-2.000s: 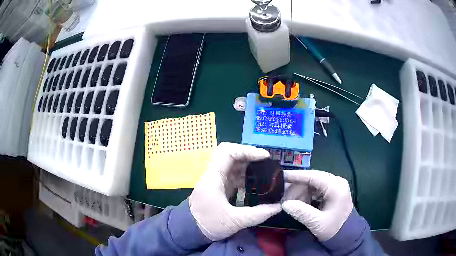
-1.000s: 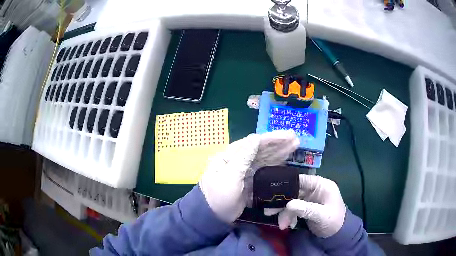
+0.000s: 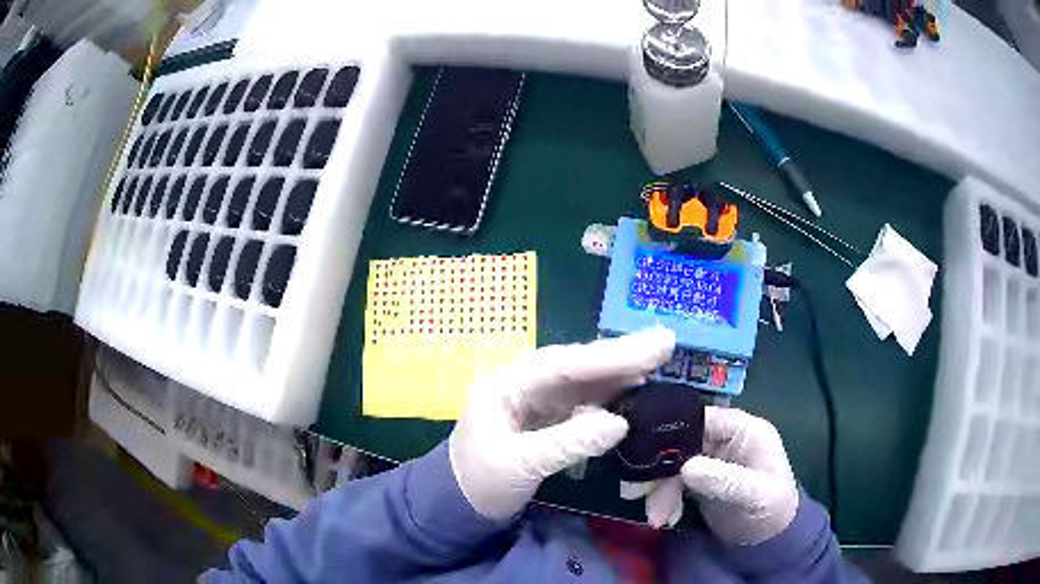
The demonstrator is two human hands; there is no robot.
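A black rounded charging case [image 3: 664, 431] is held closed in front of the light blue tester, with small lettering and a thin orange mark on its face. My right hand [image 3: 747, 473], in a white glove, grips its right side and lower edge. My left hand [image 3: 547, 416], also gloved, is at the case's left side, thumb tip at its edge and fingers extended above it; whether it grips is unclear. The earbud tester [image 3: 681, 291] has a lit blue screen with white text. Its orange and black fixture [image 3: 692, 217] stands at the far edge.
Left, a foam tray [image 3: 245, 342] holds black cases; right, another tray [image 3: 969, 456] holds several. On the green mat [image 3: 570, 148] are a smartphone [image 3: 460, 148], yellow label sheet [image 3: 422, 382], white bottle [image 3: 675, 120], pen [image 3: 778, 154], tweezers [image 3: 790, 219], wipe [image 3: 895, 288] and black cable [image 3: 823, 399].
The case turned from its dark, orange-glinting side to its lettered face. My left fingers moved above it, then shifted slightly. The camera view shifted, moving the bench items rightward.
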